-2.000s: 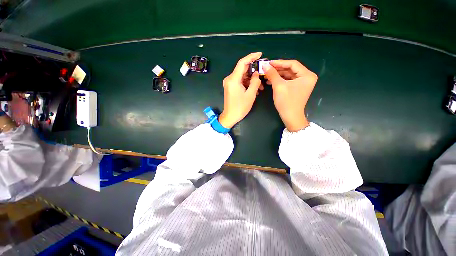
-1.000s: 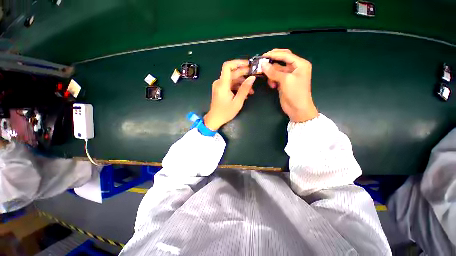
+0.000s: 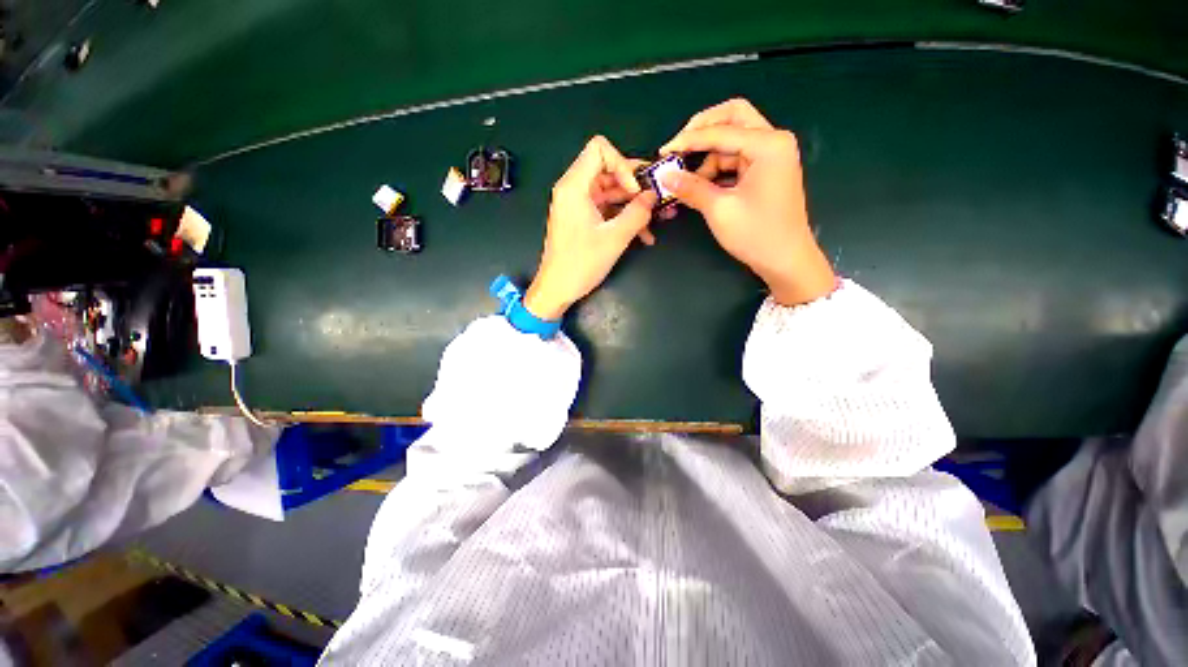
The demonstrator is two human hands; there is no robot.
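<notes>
A small black device housing (image 3: 663, 180) with a white patch inside is held between both hands, tilted, above the dark green work surface (image 3: 625, 378). My left hand (image 3: 589, 232) grips its left side with thumb and fingers and wears a blue wrist band. My right hand (image 3: 748, 193) holds its right side, with the thumb on the white patch. The fingers hide parts of the housing. Two more black housings (image 3: 490, 171) (image 3: 400, 233) lie to the left, each beside a white piece with a yellowish edge (image 3: 453, 186) (image 3: 388, 198).
A white box (image 3: 222, 314) with a cord stands at the left. A dark cluttered area (image 3: 98, 287) lies beyond it. Two units (image 3: 1176, 209) lie at the right edge. The green belt (image 3: 521, 46) runs behind. White-sleeved people (image 3: 91, 443) (image 3: 1127, 521) are at both sides.
The housing has tilted between my hands, and both hands have shifted slightly. Units on the belt at the back have moved within the view, which has also shifted with the head.
</notes>
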